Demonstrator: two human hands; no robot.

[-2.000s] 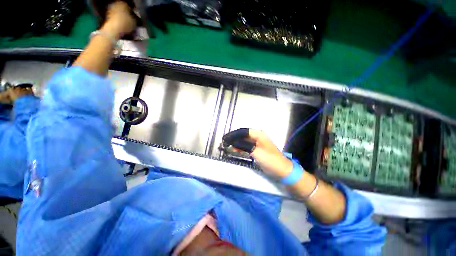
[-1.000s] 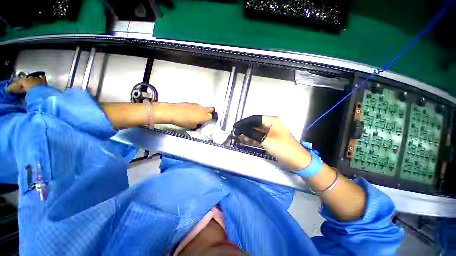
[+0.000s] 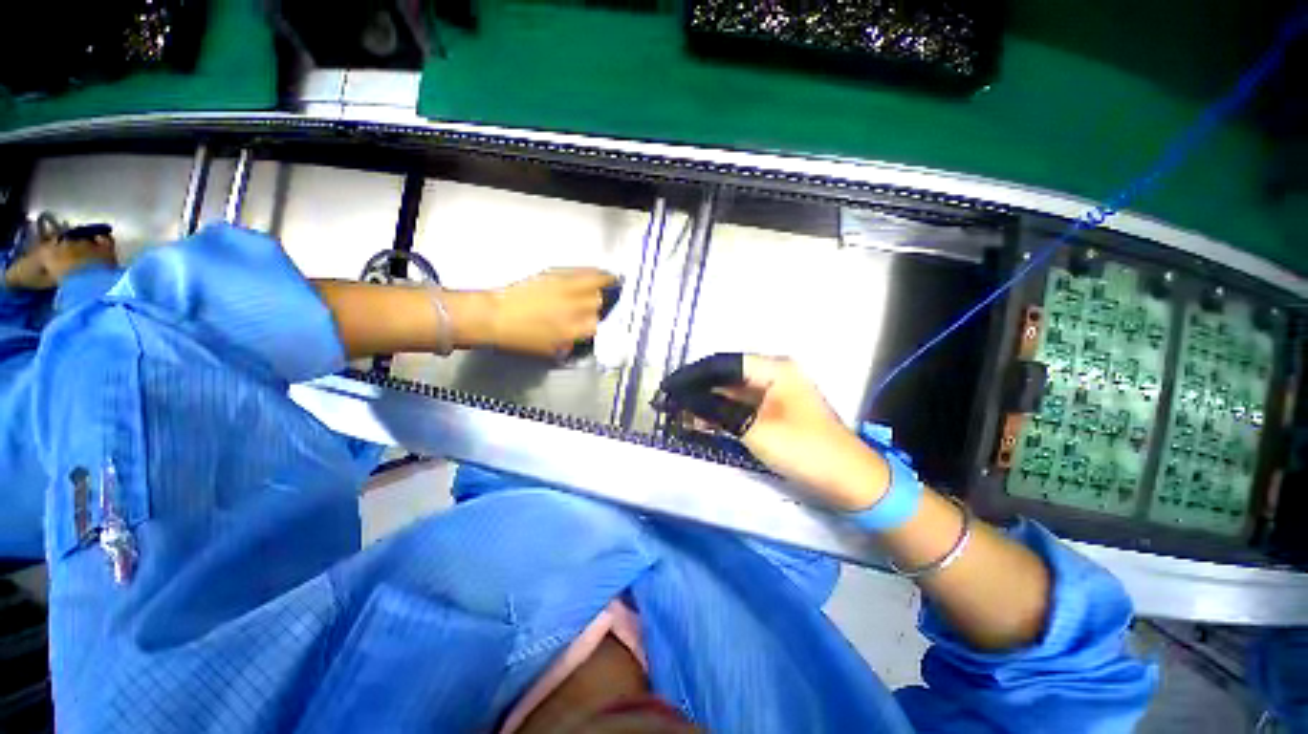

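My left hand [image 3: 552, 310] is over the metal pan [image 3: 495, 237], left of the cross rods [image 3: 663, 294]. Its fingers are curled, with black cots on the tips, and a limp whitish cloth or paper [image 3: 613, 344] shows at the fingertips, partly hidden. My right hand [image 3: 782, 423] is at the near conveyor rail [image 3: 560, 470], right of the rods. Its black-cotted fingers and thumb point left with a gap between them, and I see nothing held. A light blue band is on that wrist.
A black carrier [image 3: 1010, 387] with two green circuit boards [image 3: 1097, 387] sits on the conveyor to the right. A handwheel [image 3: 402, 267] is partly behind my left forearm. A component tray [image 3: 846, 32] is on the green shelf. A blue cord [image 3: 990, 294] crosses the conveyor. Another person's hand [image 3: 65, 255] is far left.
My left hand has come down from the back shelf to the pan, then moved slightly up and left with the whitish thing. My right hand has stayed at the near rail. The view has shifted.
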